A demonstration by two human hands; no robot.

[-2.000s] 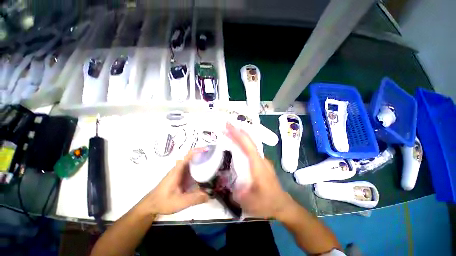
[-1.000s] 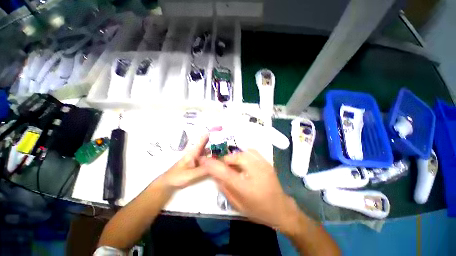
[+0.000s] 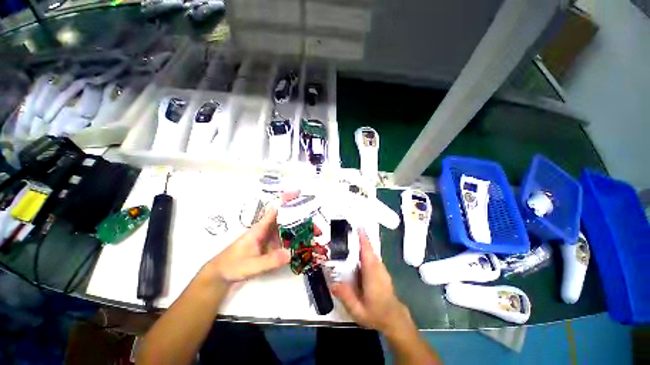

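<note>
My left hand (image 3: 253, 249) holds a green circuit board (image 3: 298, 235) with red wires and an oval head part (image 3: 298, 207) at its top. My right hand (image 3: 367, 281) holds a white handset housing (image 3: 343, 265) with a dark opening, right beside the board. A black cylindrical part (image 3: 318, 291) hangs or lies below the board; I cannot tell whether it is attached. The electric screwdriver (image 3: 155, 246) lies on the white sheet (image 3: 207, 271) to the left, bit pointing away.
A compartment tray (image 3: 235, 162) with housings stands behind the sheet. A green board with an orange part (image 3: 122, 224) lies at left. Blue baskets (image 3: 514, 242), several white housings (image 3: 415, 232) and a clear plastic bag (image 3: 526, 260) are at right. A grey post (image 3: 470, 93) rises behind.
The hands were close together over the board; now they are apart, with board and white housing visible side by side. The black part below now shows clearly. The view has shifted slightly.
</note>
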